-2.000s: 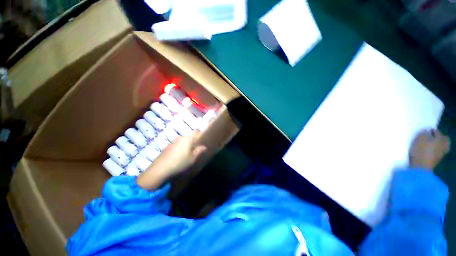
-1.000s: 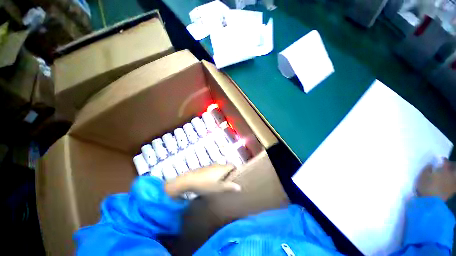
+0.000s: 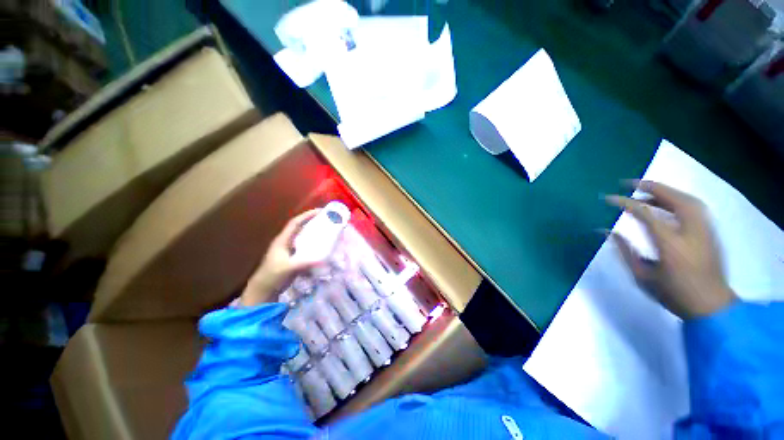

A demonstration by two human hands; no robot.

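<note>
White cylindrical units (image 3: 348,361) lie in close rows in the open brown carton (image 3: 206,241), lit partly by red light. My left hand (image 3: 279,262) is inside the carton, closed around a white cylindrical unit (image 3: 320,232) held tilted at the far end of the rows, its round end showing. My right hand (image 3: 675,249) is blurred over the white sheet (image 3: 602,352) on the bench, fingers partly spread and pointing left. White shows between its fingers; whether this is a held thing or the sheet cannot be told.
An opened white box (image 3: 378,82) lies at the edge of the green bench (image 3: 447,185). A curled white card (image 3: 537,116) stands on the bench. Another brown carton flap (image 3: 137,146) rises behind the carton. Grey boxes (image 3: 718,39) stand at the upper right.
My left hand has moved from the near side of the rows to their far end and now grips a unit. My right hand has moved left from the sheet's far right side.
</note>
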